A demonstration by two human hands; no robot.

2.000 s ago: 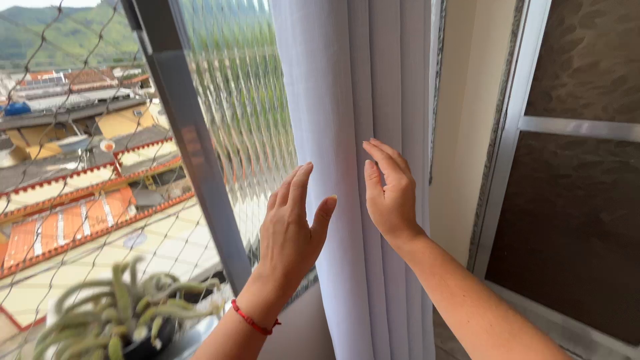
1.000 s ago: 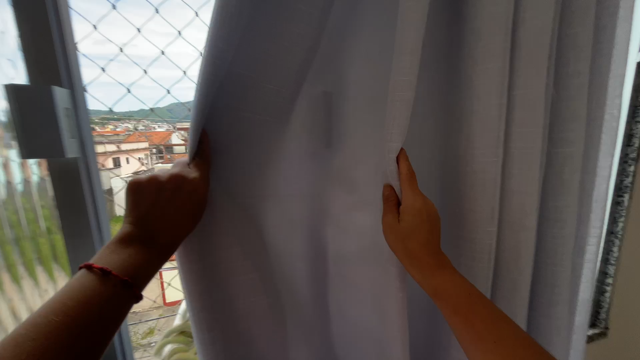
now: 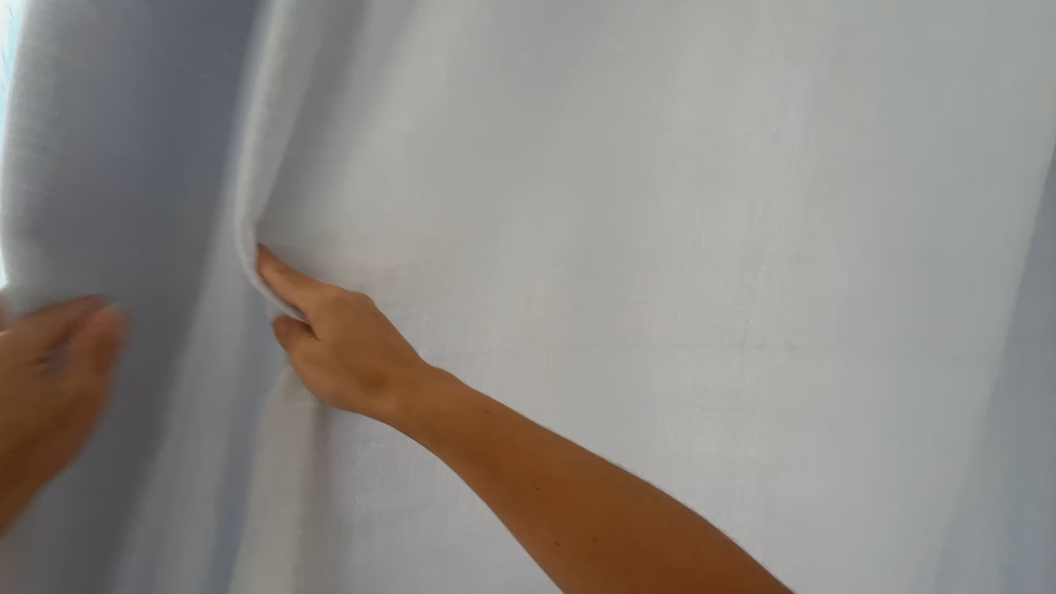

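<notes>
A pale grey-white fabric curtain (image 3: 660, 247) fills nearly the whole head view, hanging in broad folds. My right hand (image 3: 346, 351) pinches a vertical fold of it between thumb and fingers, left of the middle. At the left edge, my left hand (image 3: 58, 379) is blurred and partly cut off, with its fingers bent in front of the darker part of the curtain. Whether it grips any cloth cannot be made out.
Bright light shows in a thin strip past the curtain's edge at the upper left. The curtain hides whatever lies behind it.
The curtain was bunched narrow two seconds ago and now spreads across the view. My right hand, apart from it then, has taken hold of a fold. The window and netting have left view.
</notes>
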